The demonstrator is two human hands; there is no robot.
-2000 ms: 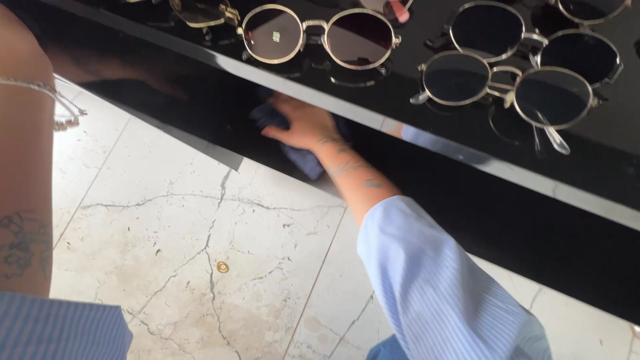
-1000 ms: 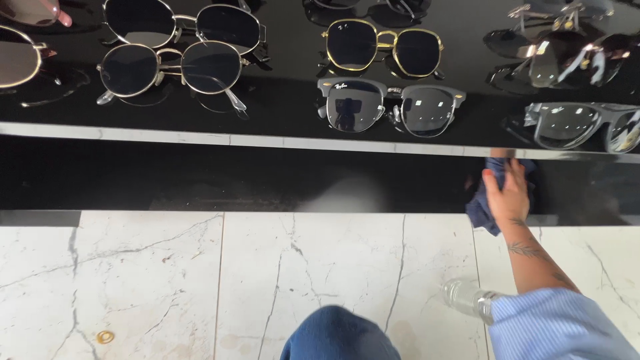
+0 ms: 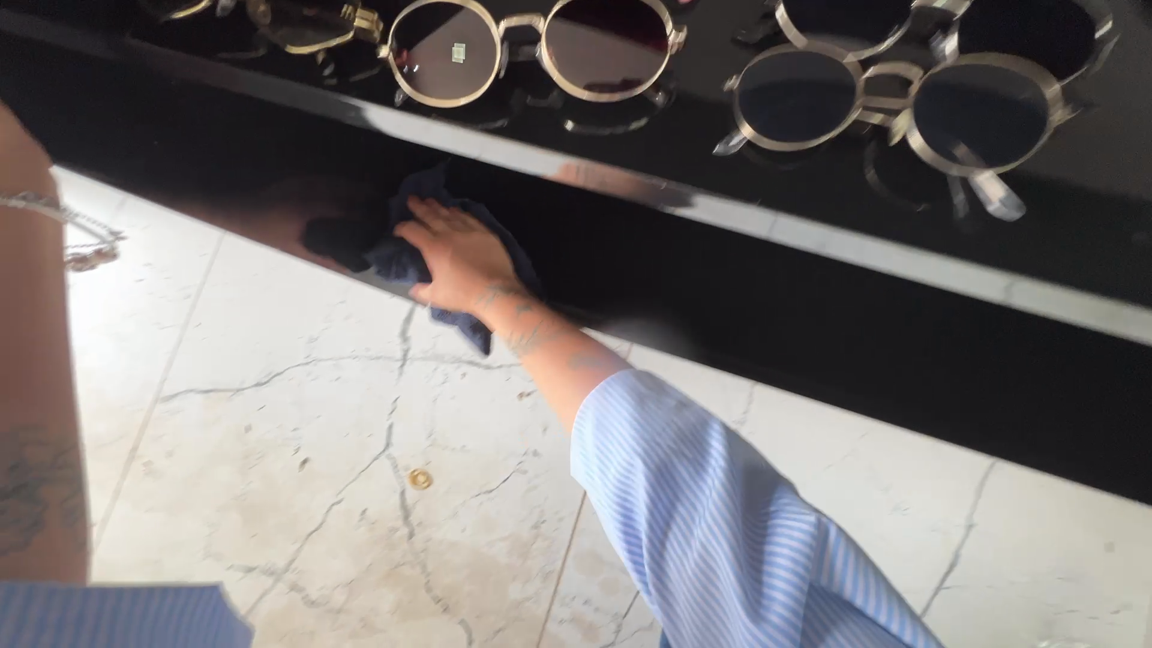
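Observation:
My right hand presses a dark blue cloth against the glossy black front panel of a display shelf. The fingers lie spread over the cloth, which hangs past the panel's lower edge. Above the hand runs the shelf's shiny front edge. Of my left arm only the forearm shows at the left side, with a bracelet near the top; my left hand is out of the picture.
On the black shelf top lie round sunglasses with dark red lenses, round metal-framed sunglasses and other pairs. Under the panel is a cracked-pattern marble floor with a small gold-coloured disc.
The view has swung back left since one second ago. My right hand and the cloth have moved left along the black panel, from below the grey-framed sunglasses.

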